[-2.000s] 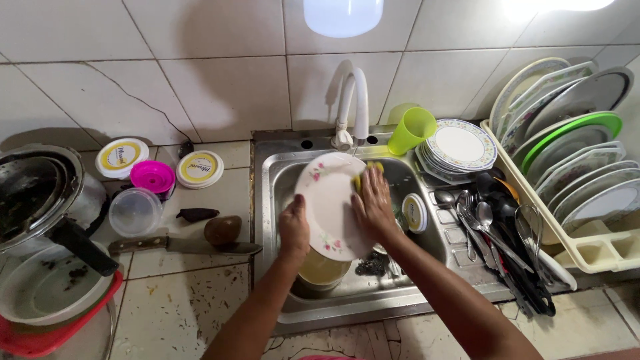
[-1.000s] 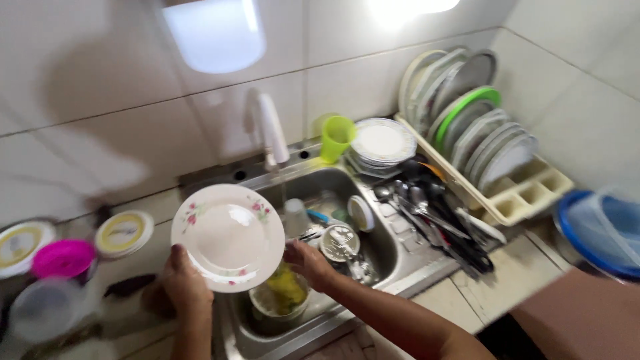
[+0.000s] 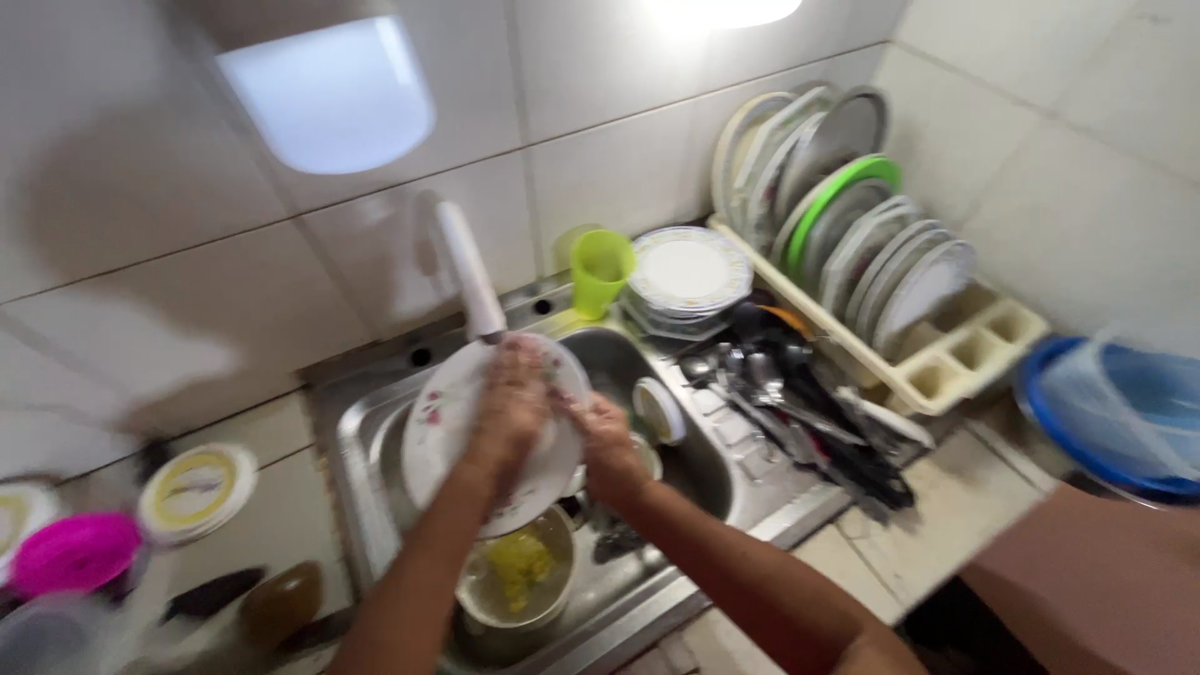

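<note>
A white plate with a floral pattern point(image 3: 441, 450) is tilted under the white faucet point(image 3: 469, 272), over the steel sink point(image 3: 698, 469). My right hand point(image 3: 607, 445) grips its right rim. Across the plate's face lies my left hand point(image 3: 516, 403), blurred, its fingers near the faucet's mouth; whether it grips anything is not clear. Below the plate, a pot point(image 3: 473, 586) in the sink holds a yellow sponge or scrubber point(image 3: 520, 562). A round white lid point(image 3: 658, 411) leans on the sink's right wall.
Right of the sink are a green cup point(image 3: 600, 272), stacked plates point(image 3: 692, 269), a heap of cutlery point(image 3: 797, 394) and a cream dish rack point(image 3: 825, 323) full of plates. A blue tub point(image 3: 1059, 412) stands far right. Lids point(image 3: 197, 487) and a pink container point(image 3: 75, 553) lie left.
The yellow scrubber, at the plate under my right hand two seconds ago, is now in the pot. My left hand has moved from the plate's left rim onto its face; my right hand now grips the rim.
</note>
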